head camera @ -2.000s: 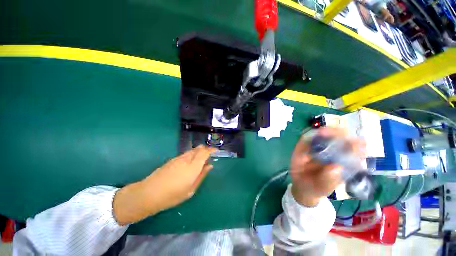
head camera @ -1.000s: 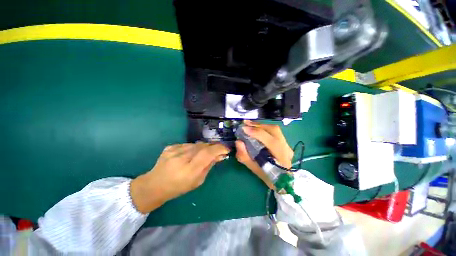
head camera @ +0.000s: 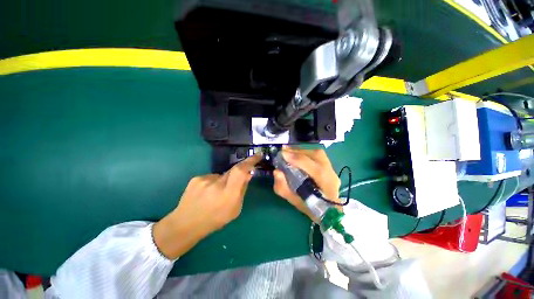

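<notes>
The black clamp fixture [head camera: 234,120] stands on the green bench. Its silver toggle clamp [head camera: 328,64] presses a rod down on a white pad [head camera: 256,129]. My right hand [head camera: 313,175] holds the dispensing syringe [head camera: 297,178] slanted, its front end at the fixture's near edge just below the pad. A green adapter [head camera: 333,221] sits at the syringe's rear. My left hand [head camera: 214,195] rests at the fixture's near edge, index finger extended to the small part beside the syringe tip. The fingertips and the tip hide most of that part, so I cannot tell whether the left hand grips it.
Crumpled white wipes [head camera: 345,120] lie right of the fixture. The cream dispenser controller [head camera: 433,187] stands further right, with a white carton [head camera: 451,129] on top and a blue box [head camera: 497,143] beyond. A yellow strip [head camera: 117,57] crosses behind the fixture. A clear hose trails from the adapter.
My right hand has brought the syringe from the right to the fixture. My left index finger has moved in closer to the syringe tip. The view has moved closer to the fixture.
</notes>
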